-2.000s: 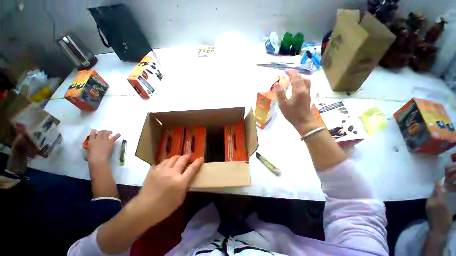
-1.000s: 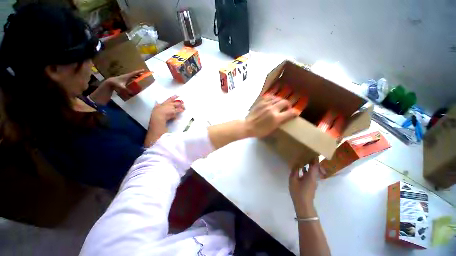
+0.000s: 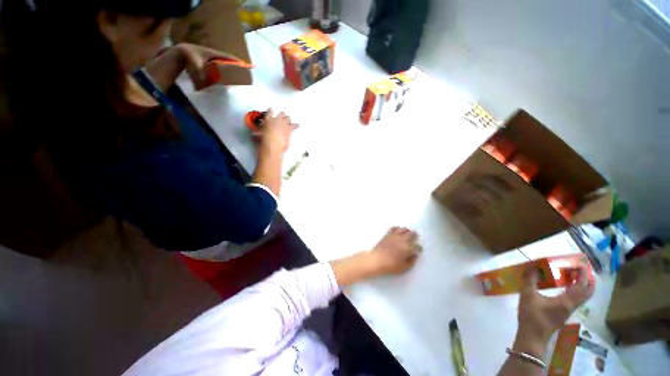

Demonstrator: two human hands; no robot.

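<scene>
My right hand [image 3: 552,305] is at an orange retail box [image 3: 507,280] at the right, its fingers on both sides of the box's right part; the hand is slightly blurred. My left hand [image 3: 397,250] rests on the white table with curled fingers, apart from any box; whether it holds something small is hidden. The open brown carton [image 3: 481,192] stands beyond my hands with several orange boxes [image 3: 520,164] upright inside. A cutter [image 3: 457,347] lies on the table left of my right wrist.
A co-worker [image 3: 191,161] sits at the left, a hand on a small orange thing [image 3: 255,120]. Two retail boxes [image 3: 308,60] [image 3: 386,96] stand farther back. Another cutter [image 3: 296,166] lies near the co-worker. At the right are a printed box [image 3: 564,351] and a brown carton [image 3: 640,294].
The view has turned left. The carton has moved back towards the wall and both hands have left it. My right hand has gone to the orange box; my left hand has come down to the table.
</scene>
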